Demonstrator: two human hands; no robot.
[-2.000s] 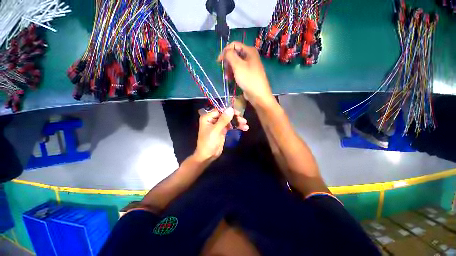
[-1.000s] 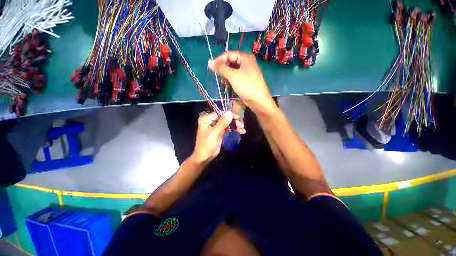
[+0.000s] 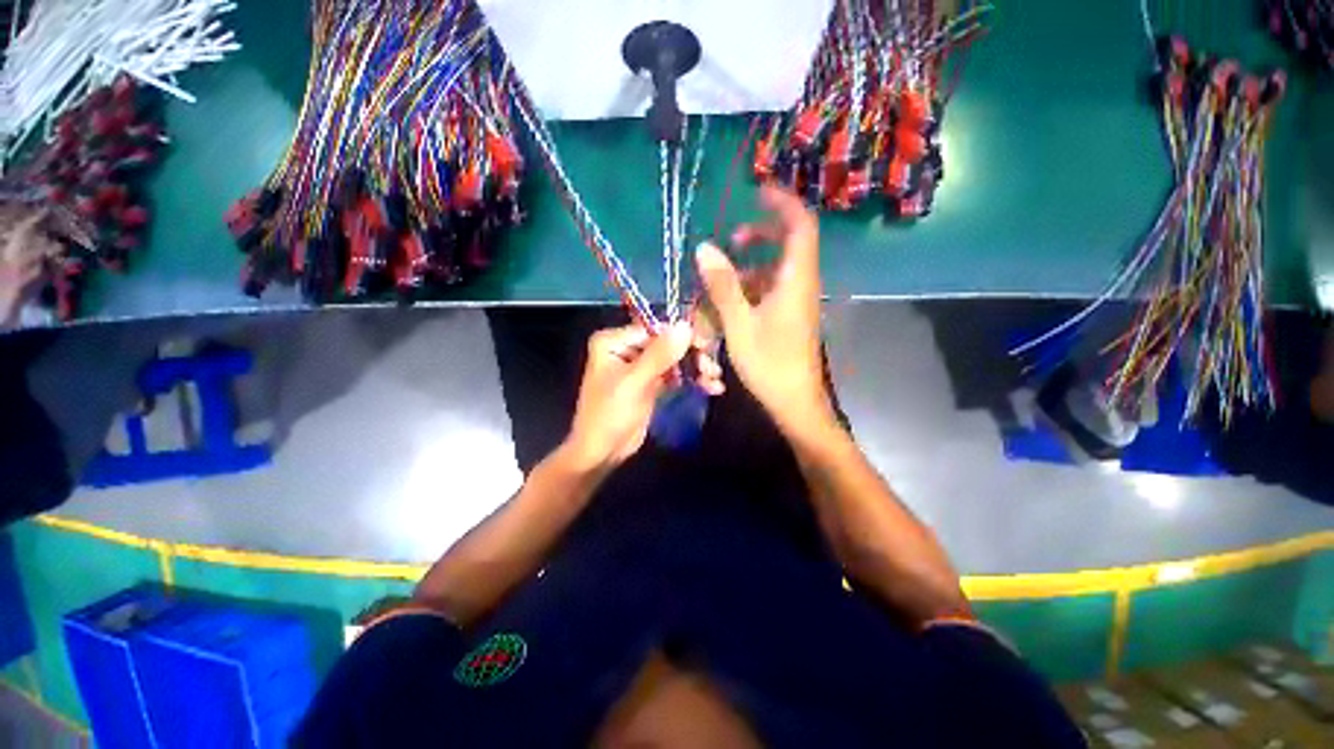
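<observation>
My left hand pinches the lower ends of several lead wires in front of the bench edge. Some wires rise straight towards the black holder on the white box; others slant up left to the left harness pile. Any connector inside my left fingers is hidden. My right hand is just right of the wires, fingers spread and blurred; no wire is clearly in its grip. A blue piece shows below my left fingers.
The white box stands at top centre. A smaller harness pile lies right of it, another bundle hangs over the edge far right. White sleeved harnesses and part of another person's hand are far left. Blue crates stand lower left.
My right hand has moved right and a little down, and its fingers have opened away from a pale wire. My left hand keeps its hold in nearly the same place.
</observation>
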